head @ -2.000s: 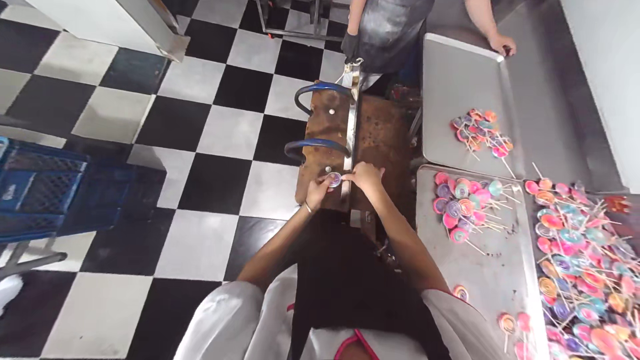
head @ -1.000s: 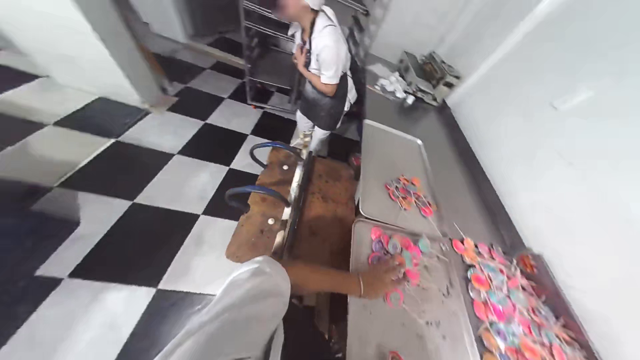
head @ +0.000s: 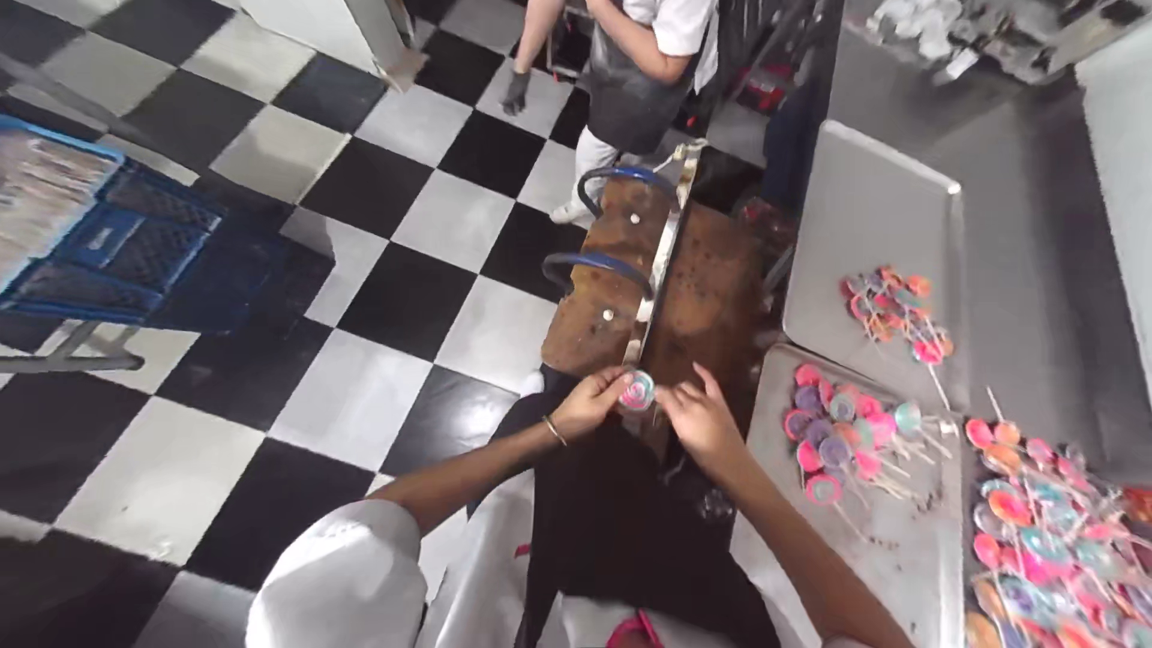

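Note:
Between my two hands, over the near end of a brown machine board (head: pixel 589 337), is a round pink, white and teal swirled lollipop (head: pixel 636 391). My left hand (head: pixel 594 397) pinches its left edge. My right hand (head: pixel 700 416) is at its right edge, thumb and fingertips close to it and one finger raised; whether it grips the candy or its stick cannot be told. To the right, a metal tray (head: pixel 765 432) bears a pile of wrapped-looking lollipops (head: pixel 837 423) with white sticks.
A farther tray (head: pixel 810 270) holds more lollipops (head: pixel 891 306), and a large heap (head: pixel 1053 540) lies at the right. Blue curved hoses (head: pixel 598 261) arch over the board. A person in a dark apron (head: pixel 634 90) stands beyond it. A blue crate (head: pixel 117 234) is at the left.
One second ago my right hand was over the lollipop pile on the near tray; it is now back beside my left hand at a lollipop. The view has swung down.

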